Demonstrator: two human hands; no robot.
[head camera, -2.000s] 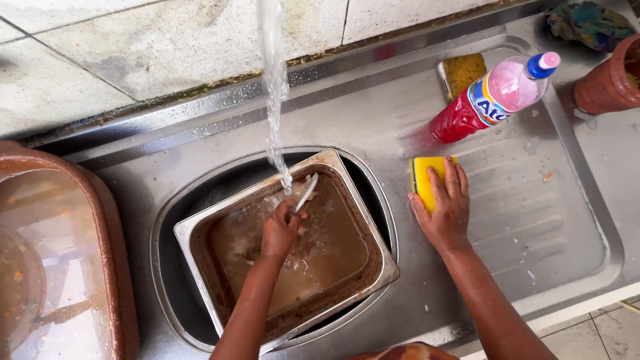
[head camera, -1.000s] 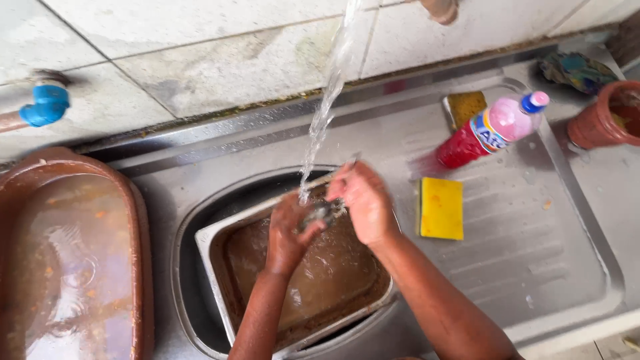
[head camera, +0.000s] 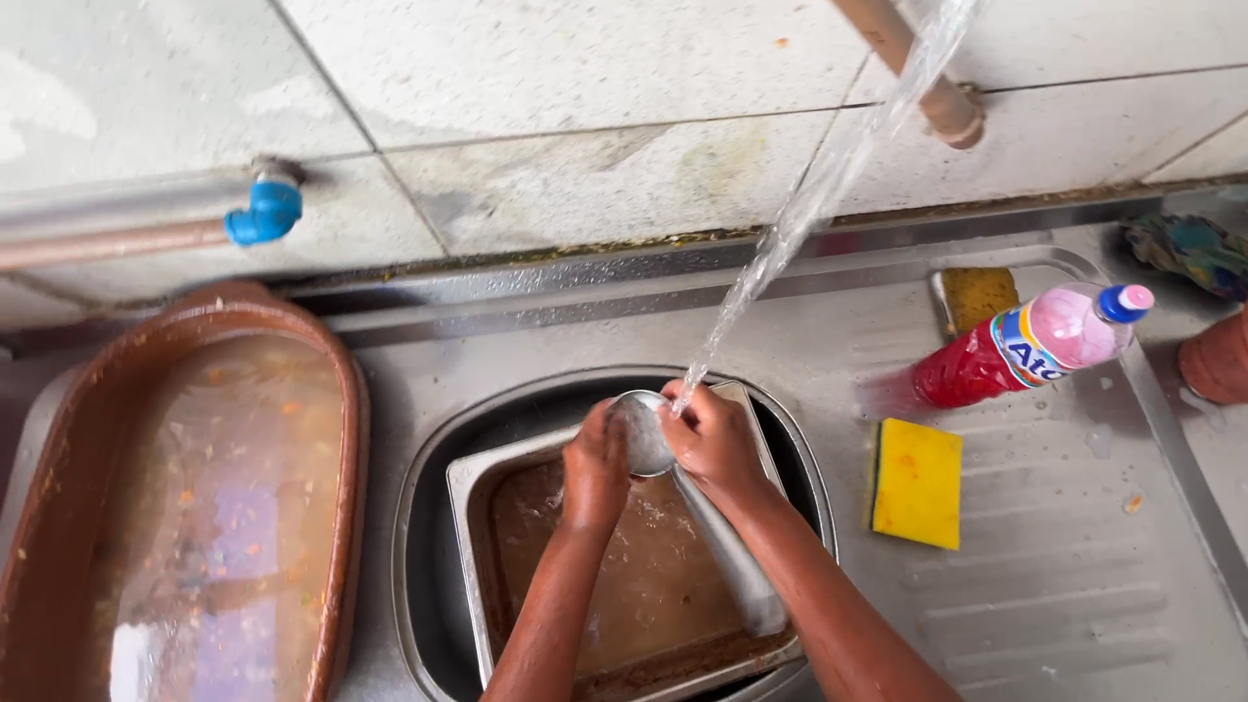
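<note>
Between my two hands is a round metal ladle (head camera: 643, 435), its bowl under the falling water. My left hand (head camera: 597, 466) grips the left rim of the bowl. My right hand (head camera: 714, 441) holds its right side, near where the long handle slants down to the lower right. Both hands are above a rectangular metal pan (head camera: 468, 546) of murky brown water, which sits in the oval sink basin (head camera: 425, 487). The water stream (head camera: 780, 244) comes down from the upper right and lands beside my right fingers.
At the left stands a brown plastic tub (head camera: 351, 439) of cloudy water with food bits. On the drainboard are a yellow sponge (head camera: 918, 484), a bottle of red liquid (head camera: 1014, 351), an older sponge (head camera: 978, 297), a crumpled cloth (head camera: 1189, 252) and a reddish-brown container (head camera: 1214, 361). A blue pipe elbow (head camera: 265, 211) juts from the wall.
My right hand has left the yellow sponge, which now lies alone on the drainboard, and has come over the pan to join my left hand. The view has shifted to show more wall.
</note>
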